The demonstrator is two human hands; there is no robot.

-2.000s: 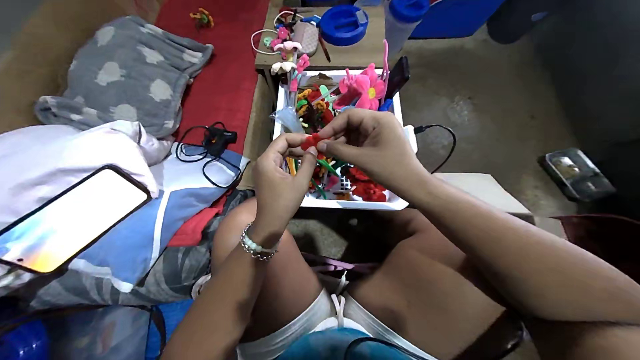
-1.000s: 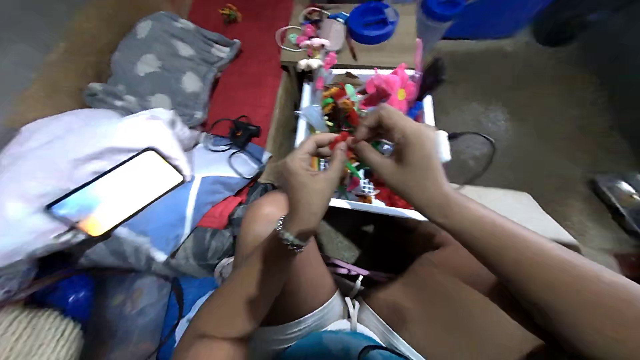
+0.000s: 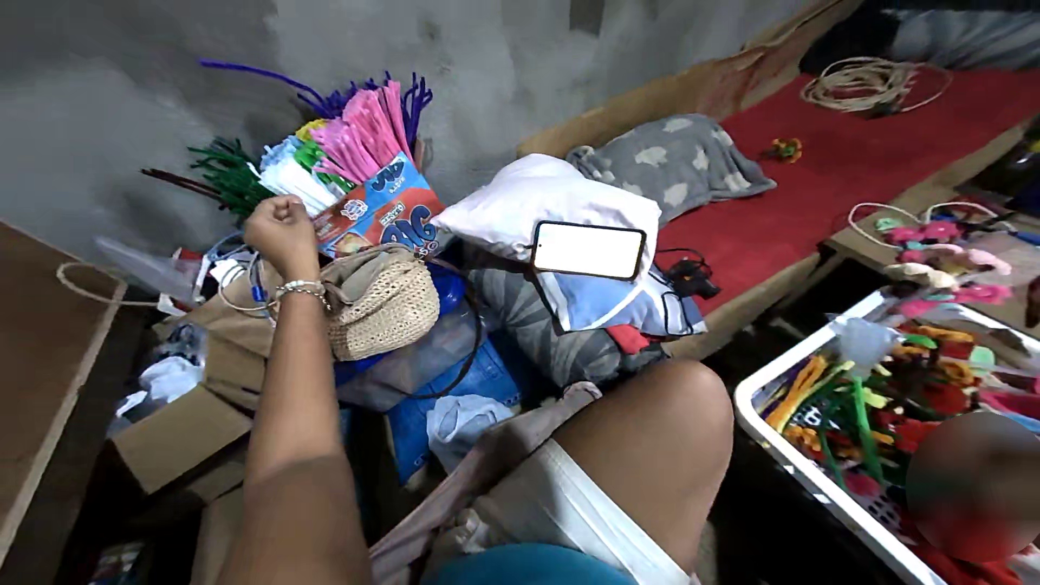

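My left hand (image 3: 282,231), with a bracelet at its wrist, is raised with curled fingers at the near side of white pipe cleaners (image 3: 299,180); whether it grips any is hidden. Pink pipe cleaners (image 3: 366,134), with green, blue and purple ones, stand in bundles behind a printed red and blue package (image 3: 386,211). At the right, a white tray (image 3: 800,479) holds loose pipe cleaners and fuzzy pieces in many colours. A round blurred patch over the tray's right part hides what seems to be my right hand (image 3: 1003,479); its hold cannot be made out.
A woven straw bag (image 3: 386,309) lies just right of my left forearm. Open cardboard (image 3: 183,435) is to its left. A lit phone (image 3: 589,250) rests on pillows (image 3: 552,195). Beyond are a red cloth (image 3: 845,154), coiled rope (image 3: 861,85) and a black cable (image 3: 691,276).
The view has swung far to the left. My left hand has left the red piece that both hands held over the tray and has reached out to the pipe cleaner bundles.
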